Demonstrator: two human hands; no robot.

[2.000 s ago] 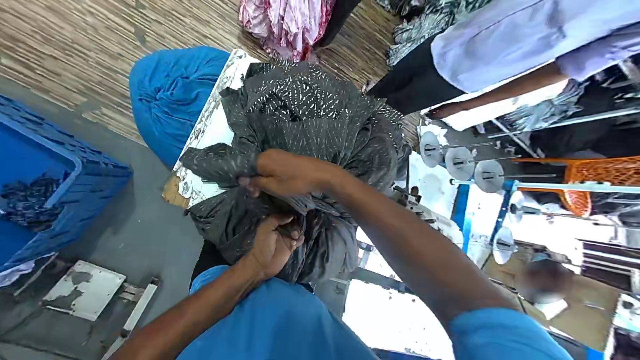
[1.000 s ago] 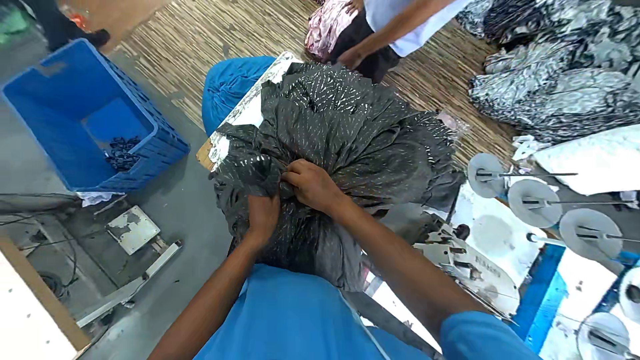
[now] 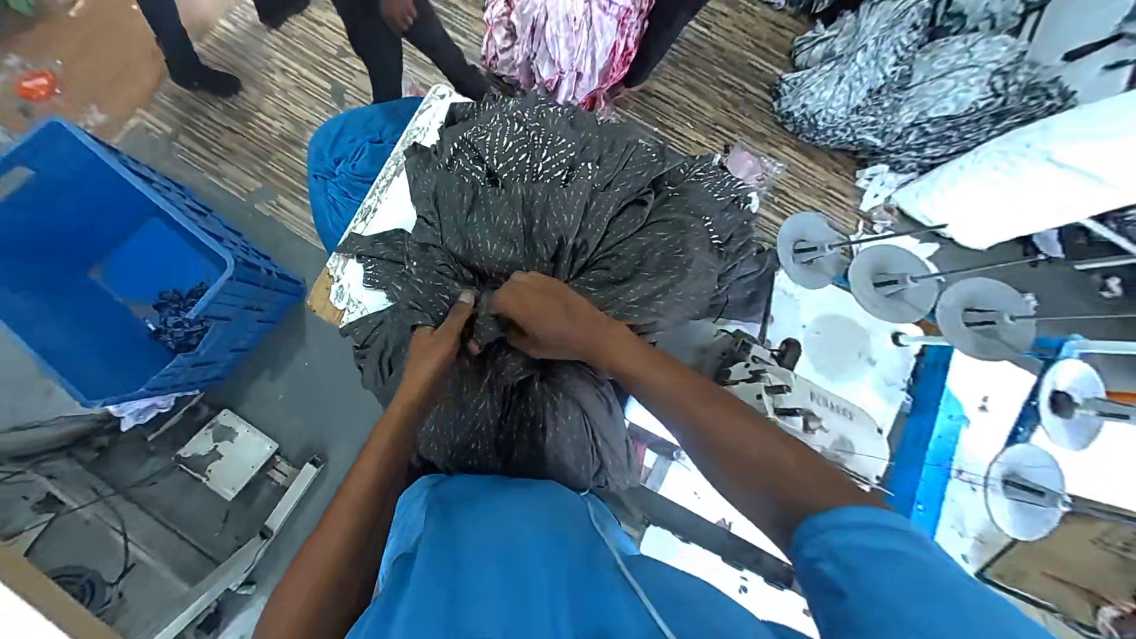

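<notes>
A large gathered bundle of dark grey fabric with small white dashes [image 3: 612, 222] lies in front of me, partly on a white-topped board [image 3: 390, 204]. My left hand [image 3: 444, 342] pinches its bunched folds near the middle, thumb on top. Close beside it, my right hand [image 3: 546, 315] grips the same folds with curled fingers; the fingertips are partly hidden in the cloth. To the right of the bundle stands an industrial sewing machine [image 3: 808, 399].
A blue plastic crate [image 3: 213, 257] with dark cloth inside stands left. Blue fabric [image 3: 351, 160] sits behind the board. Thread-stand discs [image 3: 985, 319] are at right. People's legs [image 3: 373, 53], pink fabric [image 3: 568, 44] and patterned cloth piles [image 3: 923, 89] are at the top.
My hands, crossed closely over the fabric two seconds ago, are now side by side at its gathered middle. The view has swung considerably. Dark-clad legs now show at the top left.
</notes>
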